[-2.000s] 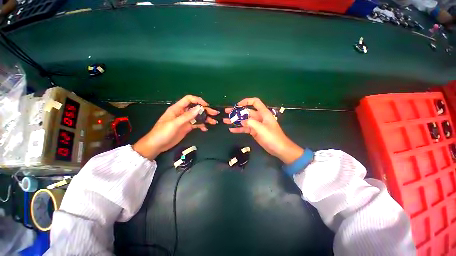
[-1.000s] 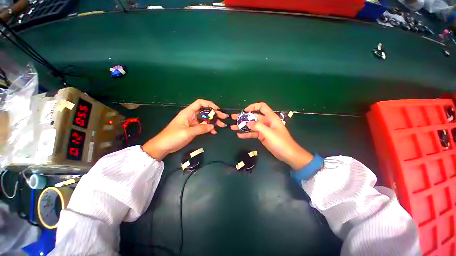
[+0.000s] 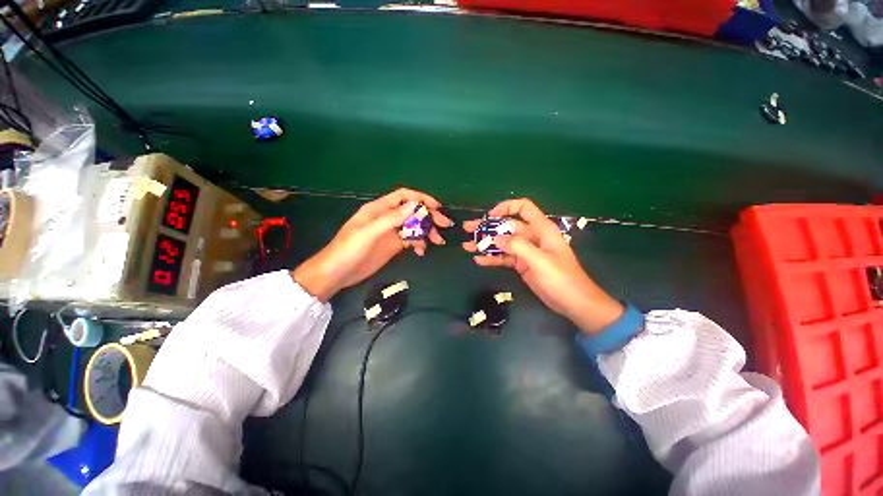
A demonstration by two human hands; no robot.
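My left hand (image 3: 373, 237) holds a round electronic unit (image 3: 415, 225) with a shiny purplish face and a pale tape strip between its fingers. My right hand (image 3: 537, 254) holds a second round unit (image 3: 493, 235), dark with pale strips, its face bluish-white. The two units are apart, above the mat. Below them lie two black wired pucks with cream strips, the left puck (image 3: 386, 303) and the right puck (image 3: 491, 310). A thin black cable (image 3: 363, 397) runs from the left puck towards me. Another unit (image 3: 570, 228) lies partly hidden behind my right hand.
A beige DC power supply (image 3: 215, 242) with red digits stands at left, a crumpled clear bag (image 3: 58, 194) on it. A tape roll (image 3: 109, 384) is below. A red tray (image 3: 775, 291) is at right. Loose units lie on the raised green surface, left (image 3: 266, 128) and right (image 3: 773, 109).
The whole view has shifted, so things sit further right in the picture. The unit in my left hand has turned, and its shiny face now shows. Both hands still hold their units.
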